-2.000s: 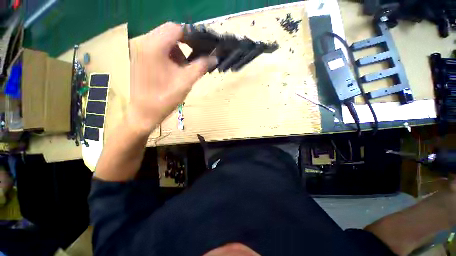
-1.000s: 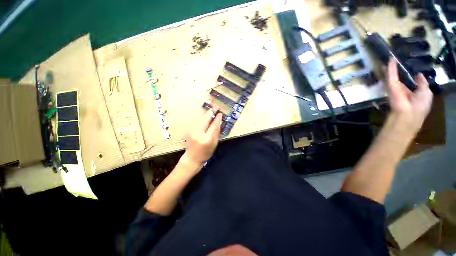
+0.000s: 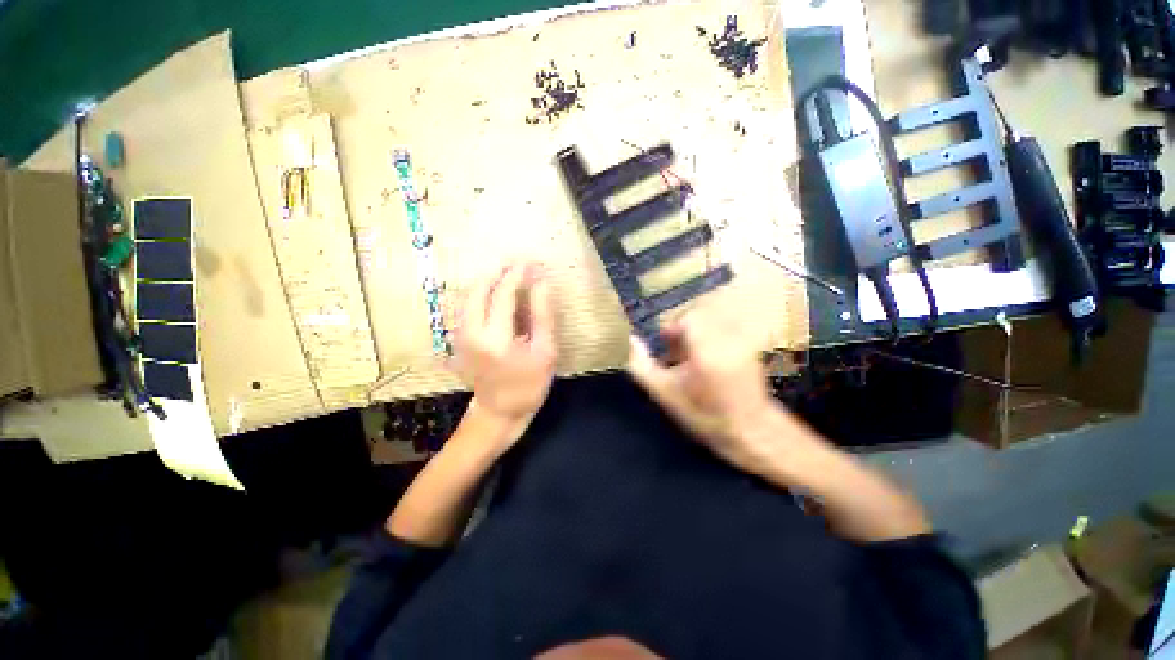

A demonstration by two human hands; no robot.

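A black comb-shaped plastic housing (image 3: pixel 616 252) lies on the brown cardboard, spine to the left and four arms pointing right. Thin red wires show near its upper arm ends. My right hand (image 3: pixel 706 384) grips the lower end of the spine. My left hand (image 3: pixel 508 346) is a little left of the housing, blurred, fingers apart, with nothing visible in it. A narrow green circuit board strip (image 3: pixel 416 222) lies left of my left hand, not touched.
Loose dark screws (image 3: pixel 555 94) lie beyond the housing. To the right are tweezers (image 3: pixel 795 268), a power supply box (image 3: pixel 861 194), an empty grey housing (image 3: pixel 1004 168), the screwdriver (image 3: pixel 1054 232) and black housings (image 3: pixel 1121 213). Black pads (image 3: pixel 165 281) lie at left.
The screwdriver has left my right hand and lies beside the grey housing. My right hand has moved left to the housing, which is turned with its arms to the right. My left hand has let go.
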